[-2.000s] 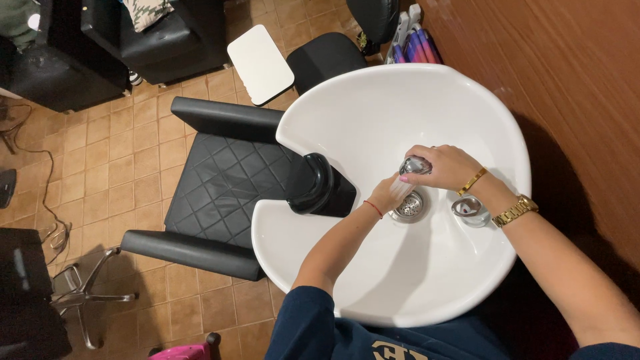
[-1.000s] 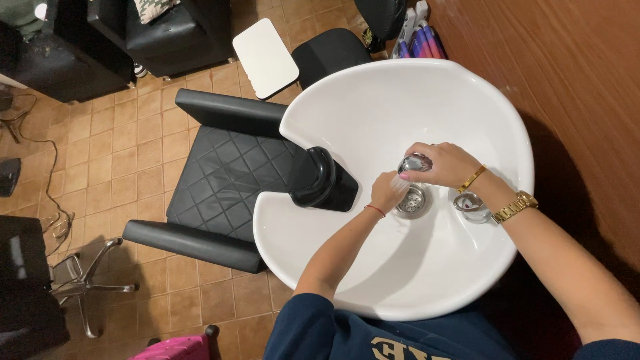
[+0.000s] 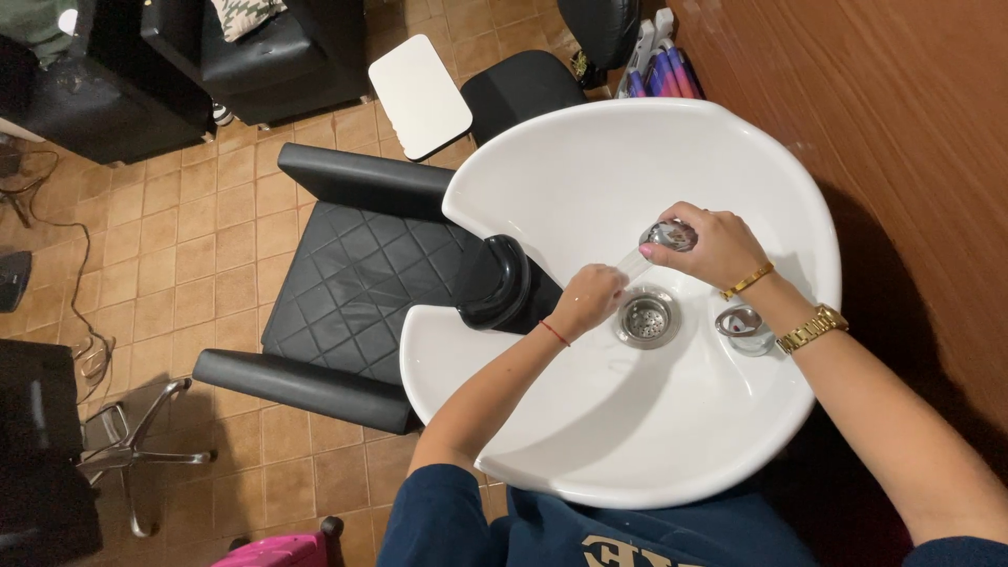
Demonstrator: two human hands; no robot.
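Note:
My right hand (image 3: 713, 240) grips a chrome spray head (image 3: 669, 235) above the white shampoo basin (image 3: 748, 150). Water streams from it down onto my left hand (image 3: 592, 295), whose fingers are curled under the flow; whether they are fully closed is hard to see. Below the hands lies the metal drain strainer (image 3: 647, 316). Near my right wrist a chrome mixer tap (image 3: 742, 324) stands on the basin. A black neck rest (image 3: 504, 282) sits in the basin's notch.
A black quilted salon chair (image 3: 362, 291) adjoins the basin's notch. Beyond it are a white-topped stand (image 3: 421, 96), a black stool seat (image 3: 524, 87) and black armchairs (image 3: 260, 59). A wood-grain surface (image 3: 890, 94) runs along the right. A pink item (image 3: 276, 551) is at the bottom edge.

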